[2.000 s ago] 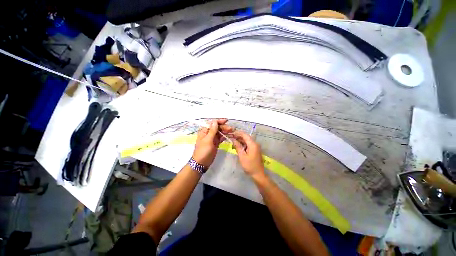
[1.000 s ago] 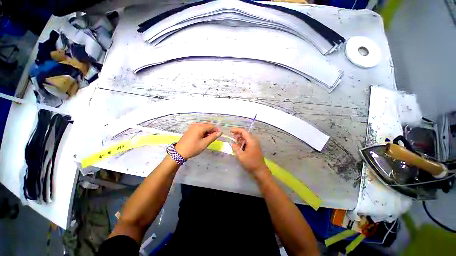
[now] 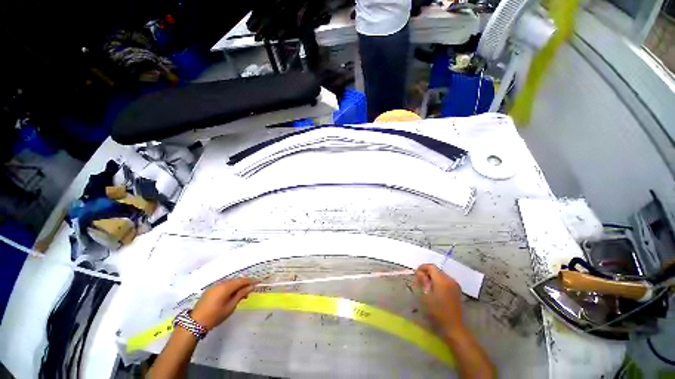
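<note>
My left hand [image 3: 224, 300] and my right hand [image 3: 438, 287] pinch a very narrow white tape [image 3: 333, 278], stretched straight between them above the table. A thin purple pen [image 3: 448, 256] sticks up from my right hand. The yellow translucent curved template [image 3: 296, 303] lies nearest me, below the tape, its right end partly behind my right forearm. A curved white waistband piece [image 3: 355, 243] with a dark edge lies just beyond the tape, its right part partly behind my right hand.
Beyond lie more curved bands [image 3: 348, 191], a layered stack [image 3: 344, 141] and a tape roll [image 3: 494, 166]. The iron [image 3: 592, 296] rests at right. Fabric bundles [image 3: 111, 215] and dark strips [image 3: 74, 318] lie left. A person [image 3: 383, 52] stands at the back.
My hands were close together with the tape and have moved wide apart, drawing it straight. The view has tilted up, showing the black padded board, a fan and a person.
</note>
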